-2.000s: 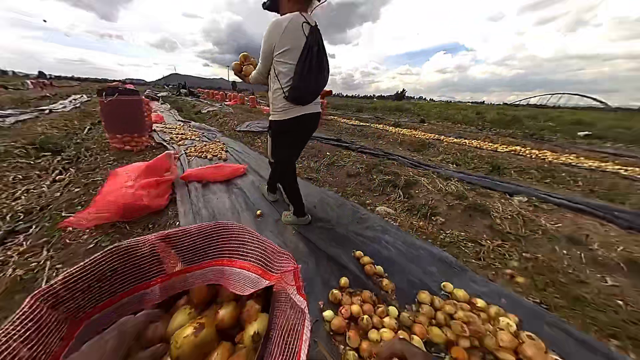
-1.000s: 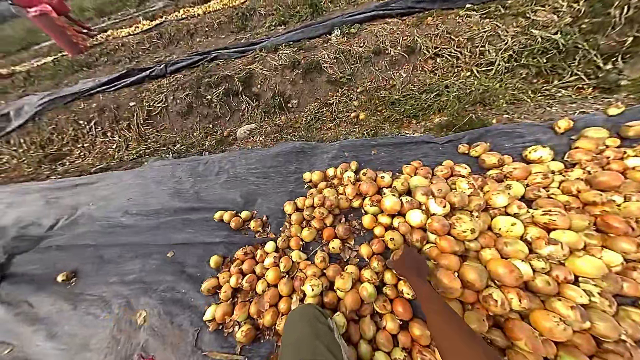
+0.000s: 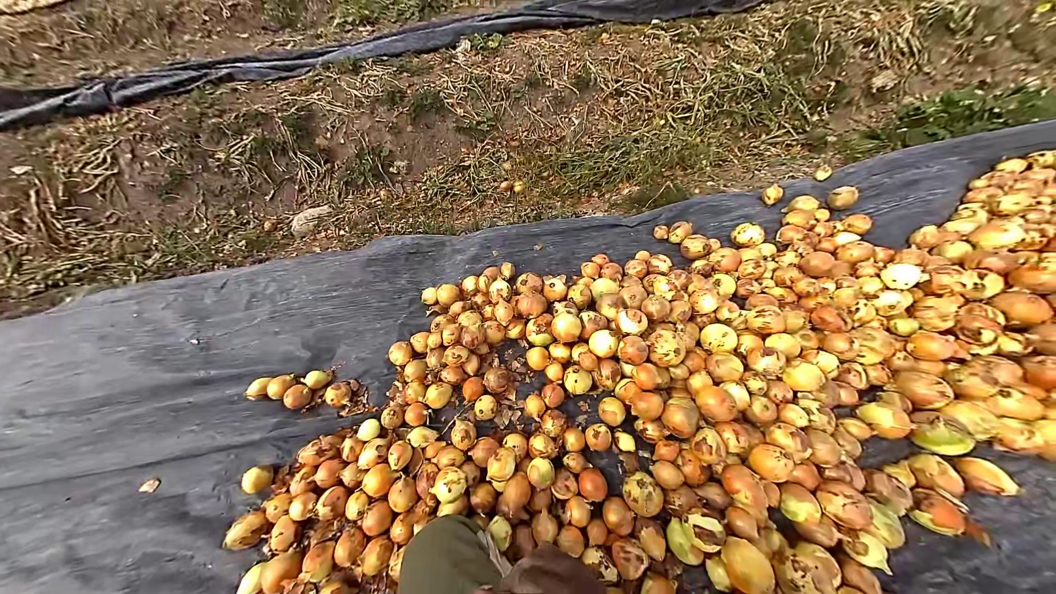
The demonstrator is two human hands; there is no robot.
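Observation:
Many yellow-brown onions (image 3: 718,404) lie in a broad heap on a dark ground sheet (image 3: 165,355), spreading from the bottom middle to the right edge. A small group of onions (image 3: 297,396) sits apart at the heap's left side. At the bottom edge, a dark brown, blurred shape that looks like my right hand (image 3: 549,572) is against the near onions, beside a knee in olive cloth (image 3: 450,557). Its fingers cannot be made out, nor whether it holds anything. My left hand is out of view.
Beyond the sheet runs a strip of soil with dry stalks and grass (image 3: 495,140), with a stone (image 3: 312,220) near the sheet's edge. Another rumpled dark sheet (image 3: 330,58) crosses the top.
My right hand and forearm, reaching over the onions a second ago, have drawn back to the bottom edge. The view has swung down from the field, the walking person and the red mesh sack.

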